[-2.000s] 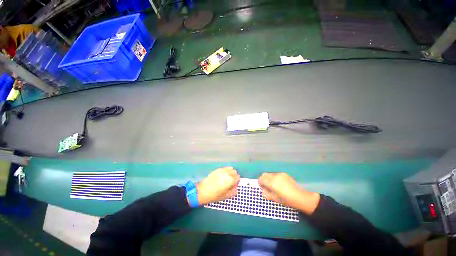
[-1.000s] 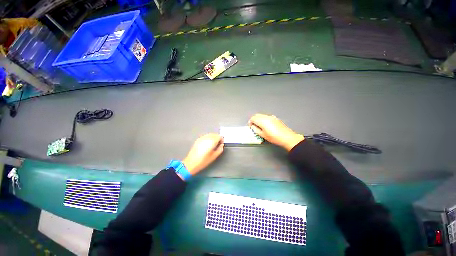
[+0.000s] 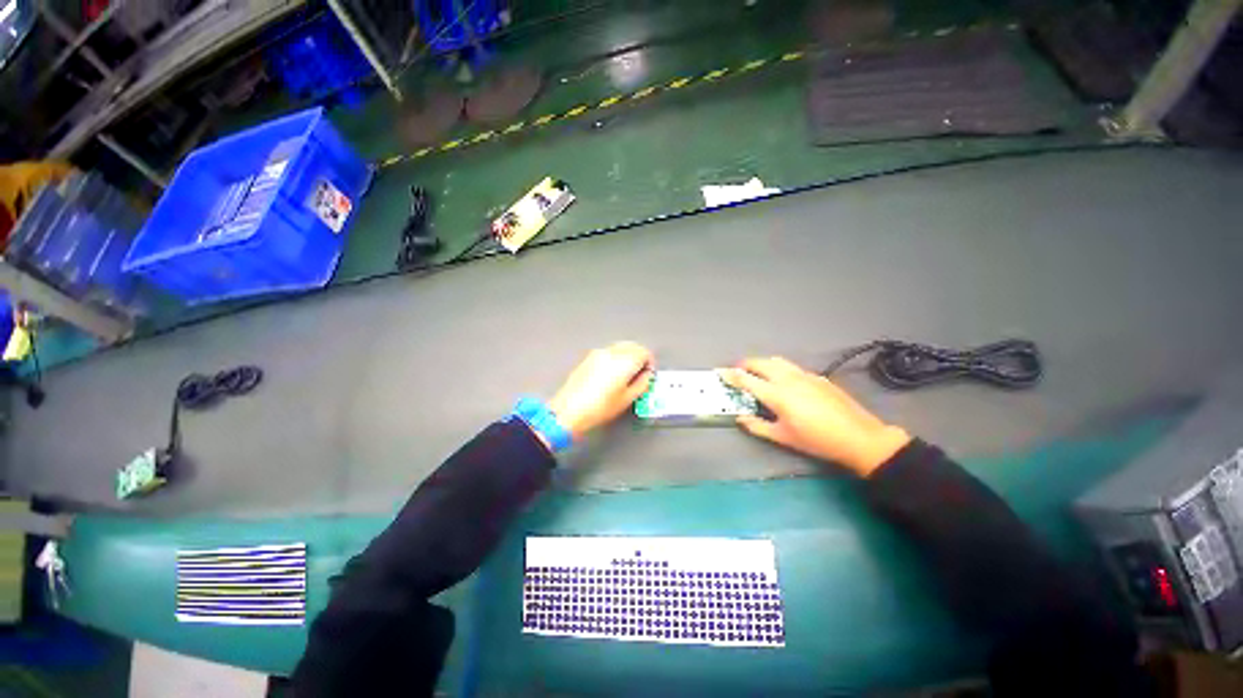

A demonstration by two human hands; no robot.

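Note:
A pale green-white circuit board (image 3: 693, 396) lies on the dark grey conveyor belt in front of me. My left hand (image 3: 607, 387) holds its left end with the fingertips. My right hand (image 3: 804, 409) holds its right end, thumb at the near edge. A black coiled cable (image 3: 961, 364) runs from behind my right hand to the right. A white sheet with rows of dark dots (image 3: 652, 592) lies on the green ledge below the board. My fingers hide both ends of the board; no single pad can be made out.
Another board (image 3: 141, 473) with a coiled cable lies at the belt's left. A striped sheet (image 3: 241, 585) lies on the ledge. A yellow board (image 3: 532, 216) and a blue tote (image 3: 252, 211) are beyond the belt. A machine with red digits (image 3: 1159, 584) stands at right.
My hands have gone from the dotted sheet to the belt and hold the board's ends. The board now shows green edges instead of a plain whitish face. The cable coil looks more spread out.

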